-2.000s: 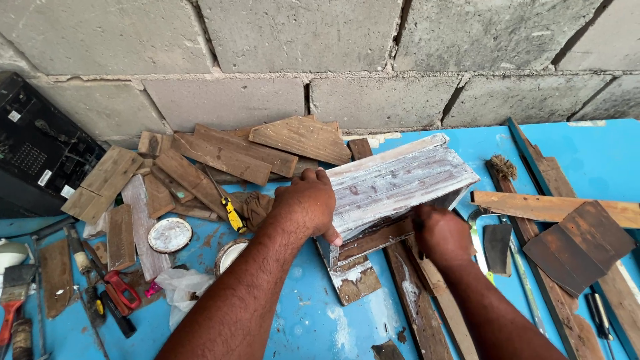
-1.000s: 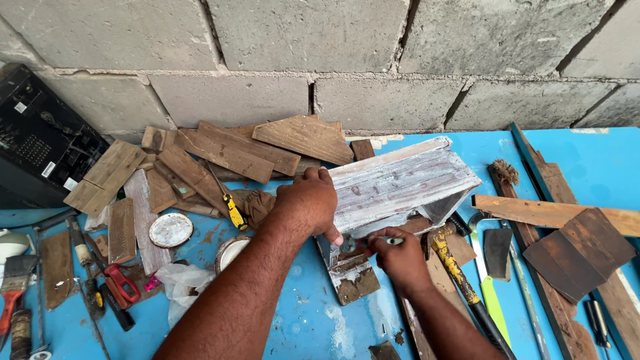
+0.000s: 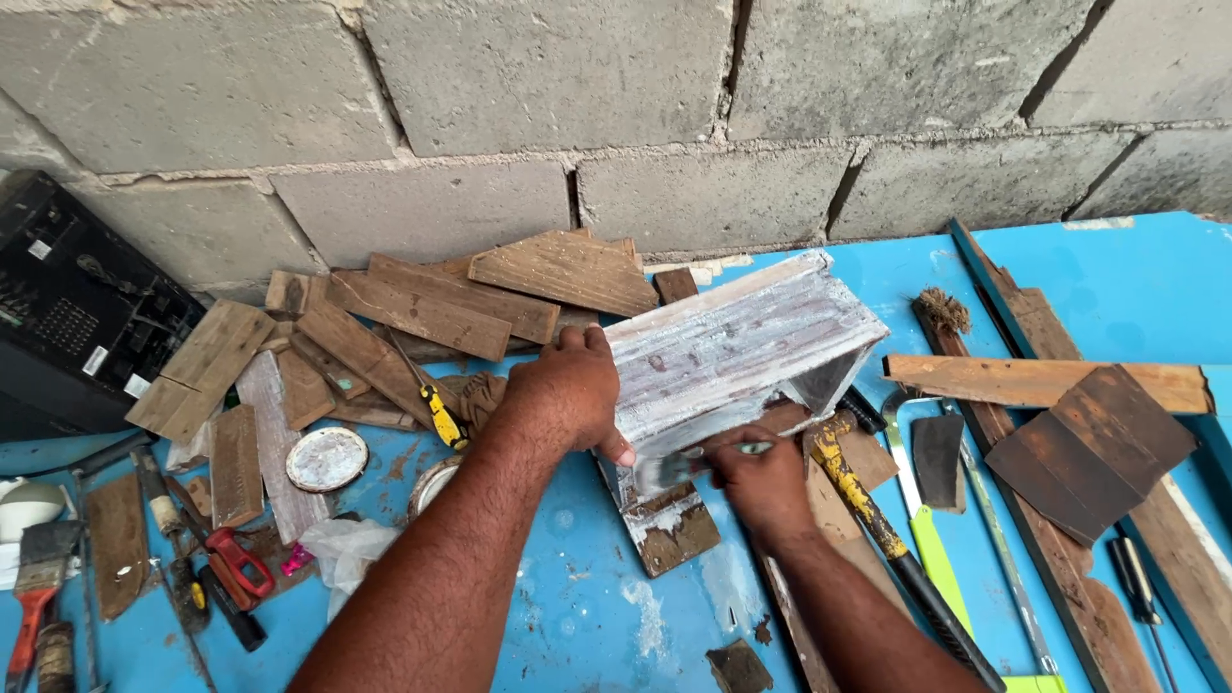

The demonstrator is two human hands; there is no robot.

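Note:
A wooden box (image 3: 731, 337) with streaky white paint stands tilted at mid-table, its open side toward me. My left hand (image 3: 568, 390) presses on the box's left end, thumb along the near edge. My right hand (image 3: 765, 476) grips a paintbrush (image 3: 679, 470), whose blurred bristles are at the lower left of the box's open side. Under that end lies a board (image 3: 679, 539) partly coated white. Left of my left forearm are a round white-smeared lid (image 3: 327, 458) and an open can (image 3: 433, 486), partly hidden by the forearm.
Wood offcuts (image 3: 433, 308) are piled by the block wall (image 3: 462, 212). At right lie a yellow-and-black hammer (image 3: 866, 510), a green-handled hacksaw (image 3: 938, 568), long boards (image 3: 1049, 385) and a sandpaper sheet (image 3: 1088, 452). Another brush (image 3: 38, 577), hand tools and a black metal case (image 3: 87, 318) are at left.
My right hand has moved from the right part of the box's open side to its lower left, with the brush. The left hand stays on the box's left end.

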